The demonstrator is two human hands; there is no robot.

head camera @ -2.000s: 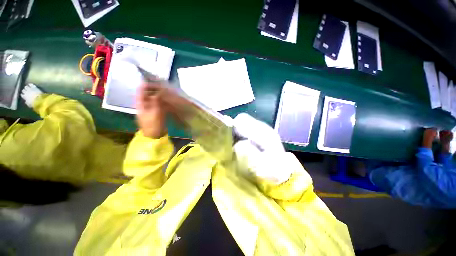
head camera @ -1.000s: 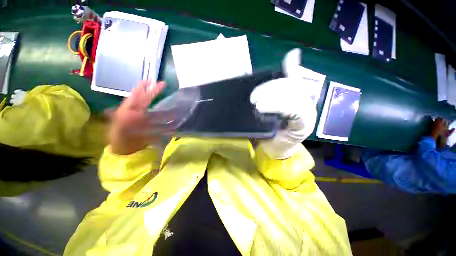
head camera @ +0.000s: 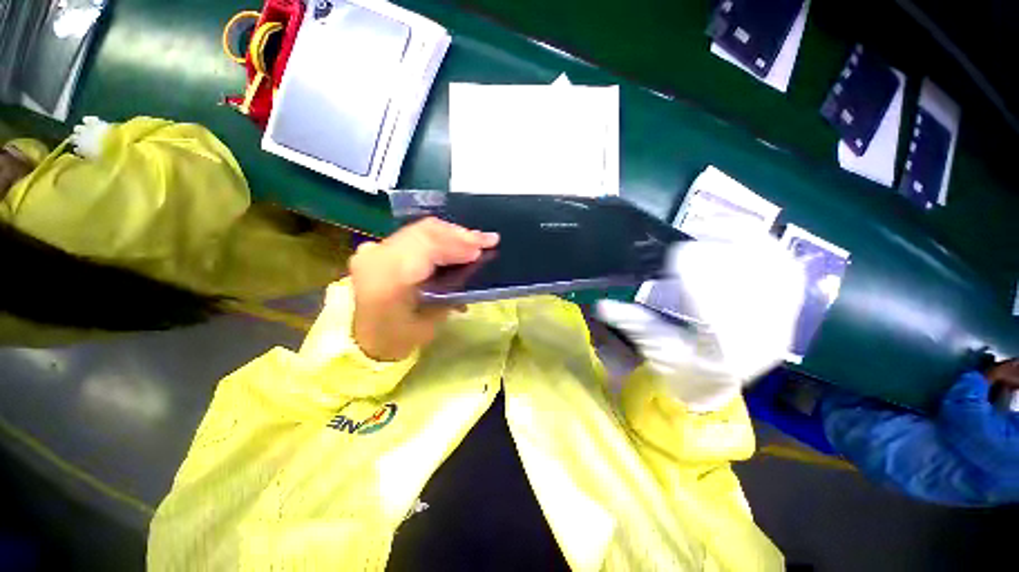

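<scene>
A dark tablet back cover (head camera: 553, 248) is held above the bench edge, its plain face with small logo text up. Clear film (head camera: 418, 201) shows at its far left corner. My bare left hand (head camera: 419, 274) grips its left end, thumb on top. My right hand (head camera: 721, 318), in a white glove, is blurred at its right end; I cannot tell whether it grips it. White separator sheets (head camera: 534, 140) lie just beyond the cover.
A stack of covers with white sheets (head camera: 344, 89) lies left, beside a red holder (head camera: 274, 67) with yellow rings. More covers (head camera: 821, 268) lie right and on the belt (head camera: 760, 34). Workers in yellow (head camera: 134, 212) and blue (head camera: 922, 441) flank me.
The cover, tilted and blurred two seconds ago, is now nearly level. My left hand, open beside the film a second ago, has closed on its left end. My gloved hand has shifted right and down.
</scene>
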